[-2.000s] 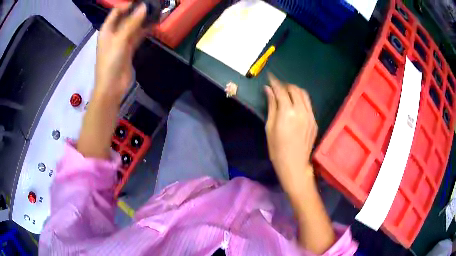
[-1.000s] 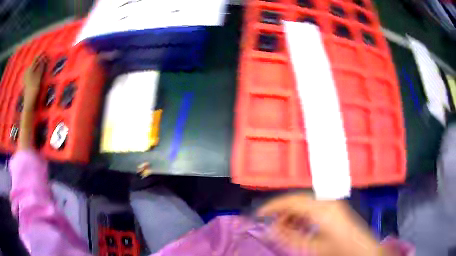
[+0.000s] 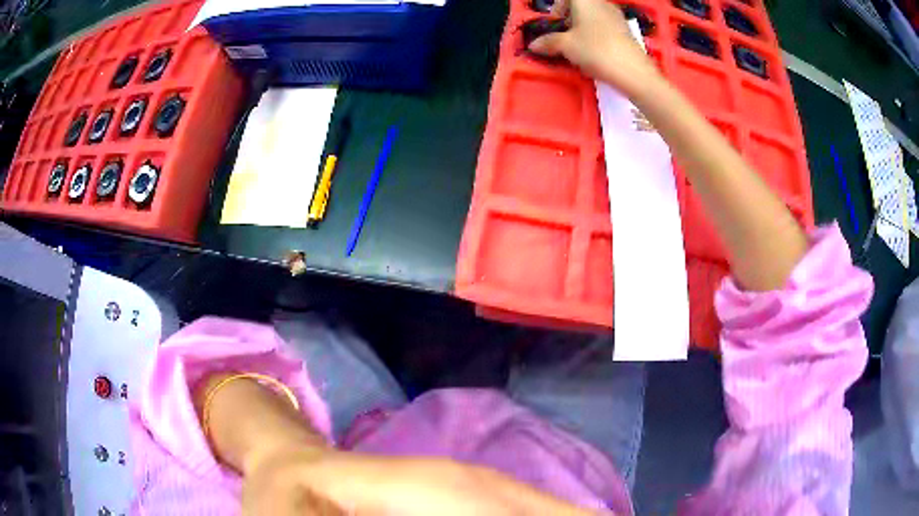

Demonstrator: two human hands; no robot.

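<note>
My right hand is at the top of the right red foam tray. Its thumb and fingers close around a black round unit in an upper pocket. My left hand is large and blurred at the bottom edge. Its fingers are cut off, so I cannot tell if it holds something. A blue stick lies on the green mat, right of a yellow tool. A long white strip lies across the right tray, partly behind my right forearm.
A left red tray holds several ringed round units. A dark blue box stands at the back, with a pale paper before it. A button panel is at lower left. A printed white sheet and another blue stick are at far right.
My left hand has moved from the left tray down to the bottom centre. My right hand has moved from the bottom up to the right tray's top pockets. The view has shifted.
</note>
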